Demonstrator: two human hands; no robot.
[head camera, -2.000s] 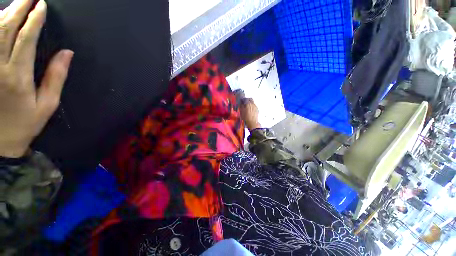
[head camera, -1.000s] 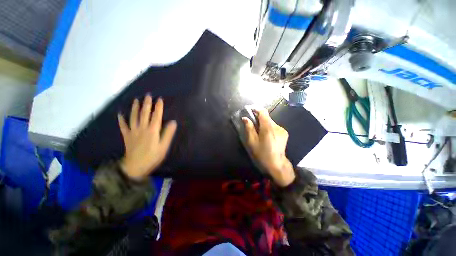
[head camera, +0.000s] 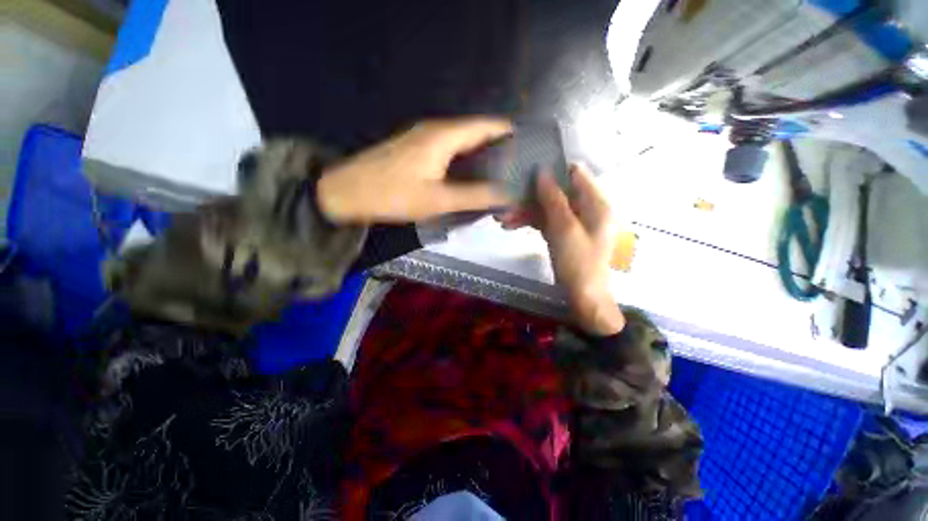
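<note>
A black garment panel (head camera: 387, 61) lies on the white table, reaching to the sewing machine's needle area, which is washed out by lamp glare. A small grey ribbed piece (head camera: 535, 155) is between my hands at the panel's right edge, left of the needle area. My left hand (head camera: 417, 173) is blurred and grips its left side, thumb and fingers around it. My right hand (head camera: 582, 239) holds its lower right edge with the fingertips. Whether the piece touches the panel cannot be told.
The white machine head (head camera: 794, 51) is at the upper right, with a dark knob (head camera: 746, 161) below it. Green-handled scissors (head camera: 804, 244) and a black-handled tool (head camera: 857, 310) lie right. A tan patch (head camera: 624, 251) is on the table bed. A blue crate (head camera: 763, 438) stands below.
The panel has moved up and left, baring the table bed near the needle. My left hand has left the panel's left part and come across to the grey piece by my right hand.
</note>
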